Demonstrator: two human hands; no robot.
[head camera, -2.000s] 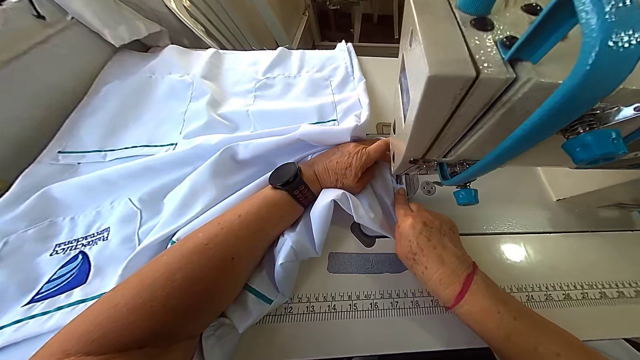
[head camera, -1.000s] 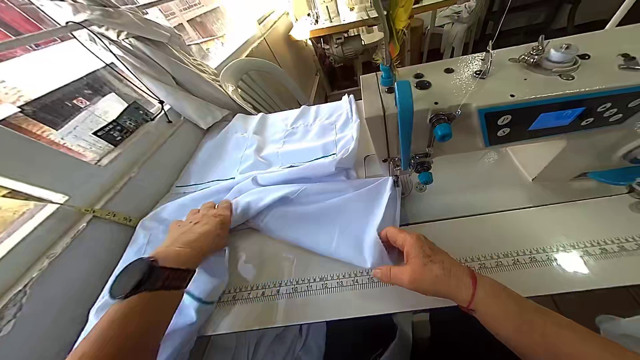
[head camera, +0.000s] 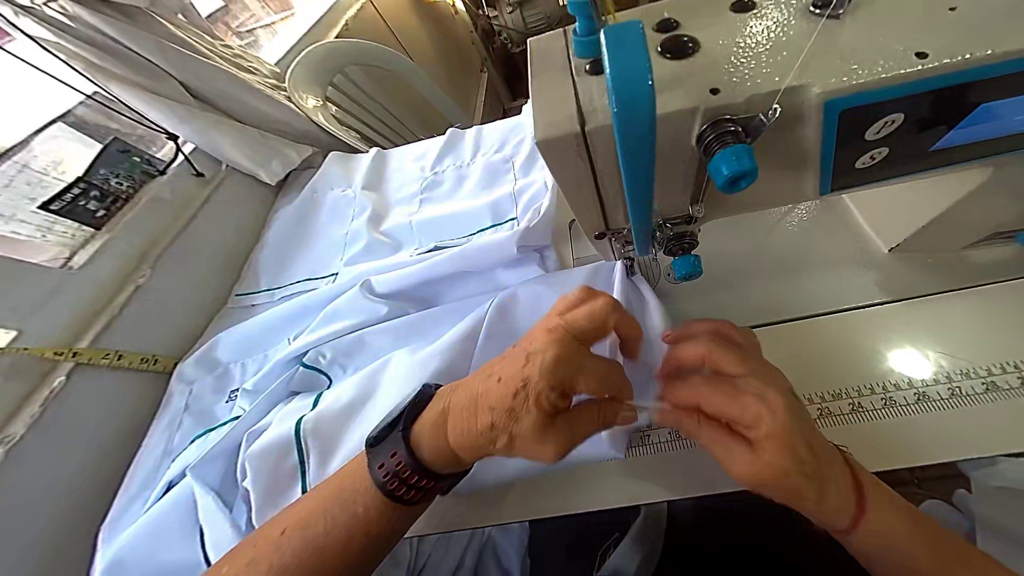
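Observation:
A white garment (head camera: 400, 320) with dark green trim lies across the bed of an industrial sewing machine (head camera: 752, 152). One edge of it runs under the presser foot (head camera: 630, 266). My left hand (head camera: 552, 376), with a dark watch on the wrist, pinches the edge of the white fabric between thumb and fingers in front of the foot. Facing it, my right hand (head camera: 736, 400), a red band on its wrist, pinches the same edge; its fingers are blurred. The fingertips of both hands are close together, and the exact hold is partly hidden.
A ruler strip (head camera: 904, 400) runs along the table's front. A yellow measuring tape (head camera: 96, 358) lies on the sill at left. Behind stand a white plastic chair (head camera: 368, 88) and a curtain (head camera: 168, 88). Blue tension knobs (head camera: 732, 168) project from the machine head.
My left hand has moved right from the garment's left part to the edge before the presser foot. My right hand now meets it there. The view has come closer.

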